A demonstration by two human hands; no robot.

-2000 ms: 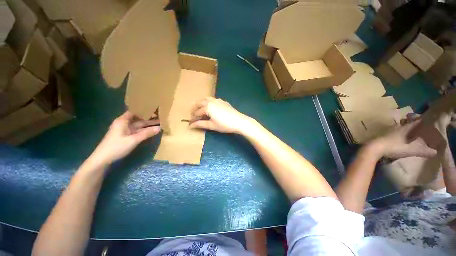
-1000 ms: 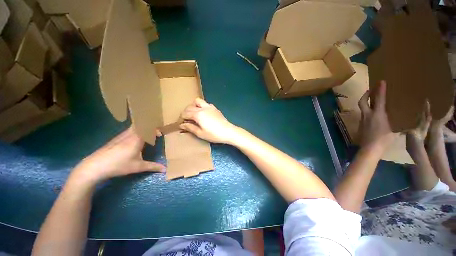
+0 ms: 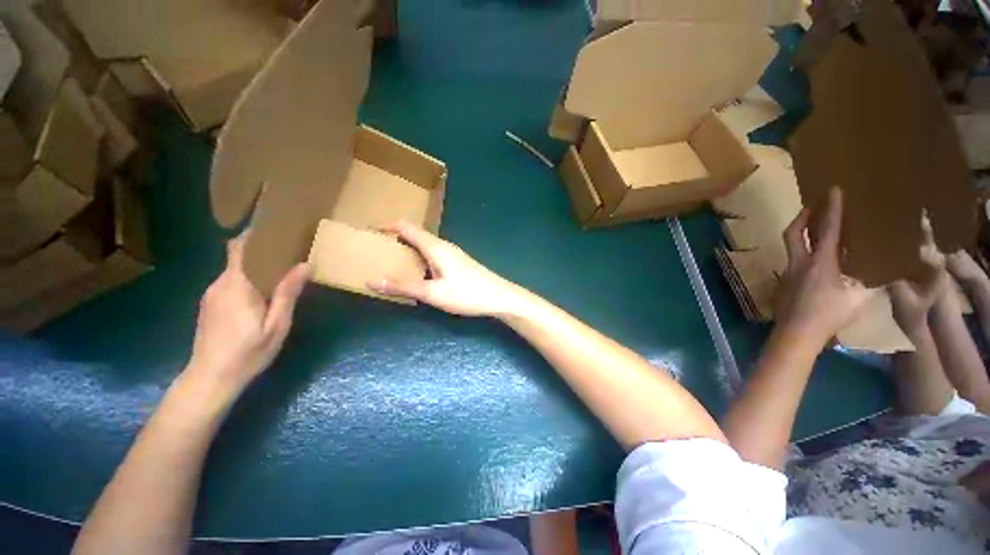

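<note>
The part-folded box point(image 3: 380, 201) lies on the dark green table in front of me. Its large lid panel point(image 3: 293, 141) stands upright and leans at the left. The front panel point(image 3: 358, 260), flat before, is now folded up at the near edge. My right hand point(image 3: 429, 271) pinches the right part of this panel, fingers over its top edge and thumb on its outer face. My left hand point(image 3: 248, 320) holds the box's near left corner at the bottom of the lid, with some fingers hidden behind the lid.
An open box point(image 3: 662, 163) stands at upper right, beside a thin cardboard sliver point(image 3: 529, 149). Stacked blanks point(image 3: 760, 206) lie right of it. A neighbour's hands hold a raised blank point(image 3: 885, 141) at right. Part-folded boxes point(image 3: 65, 217) are piled at left.
The front panel has swung up from lying flat towards me. My right hand has moved onto it, and my left hand has shifted up to the lid's lower edge. The neighbour has raised a blank.
</note>
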